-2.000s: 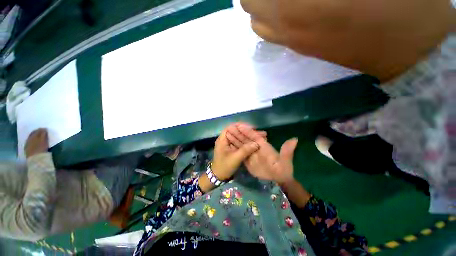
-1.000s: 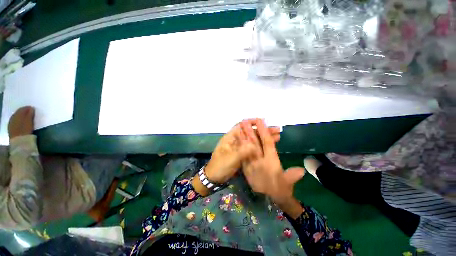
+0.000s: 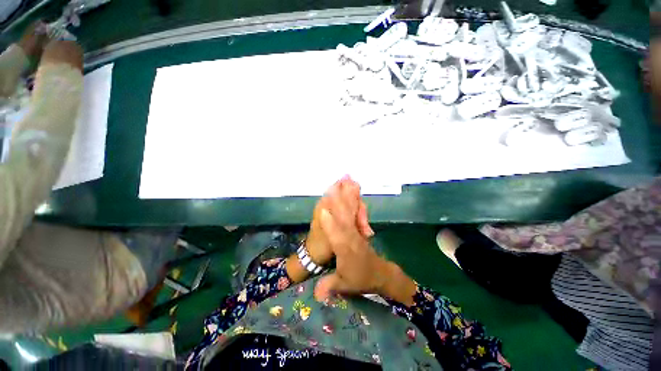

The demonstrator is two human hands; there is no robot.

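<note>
My left hand (image 3: 319, 228), with a silver band at the wrist, and my right hand (image 3: 355, 250) are pressed together in front of the bench edge. The right hand lies over much of the left, its thumb held apart. The palms are hidden against each other, and no part shows between them. A loose pile of small glossy white plastic parts (image 3: 471, 76) lies on the right part of the white work sheet (image 3: 239, 130), away from my hands.
The green bench edge (image 3: 239, 211) runs in front of me, with a metal rail (image 3: 217, 32) behind the sheet. At the left, a person's sleeved arm (image 3: 49, 119) reaches over another white sheet (image 3: 90, 130). A person in a flowered garment (image 3: 616, 224) is at the right.
The clear plastic and the other person's arm over the right of the sheet are gone; the white pile now shows there. My hands have shifted against each other. The left neighbour's arm reaches farther forward.
</note>
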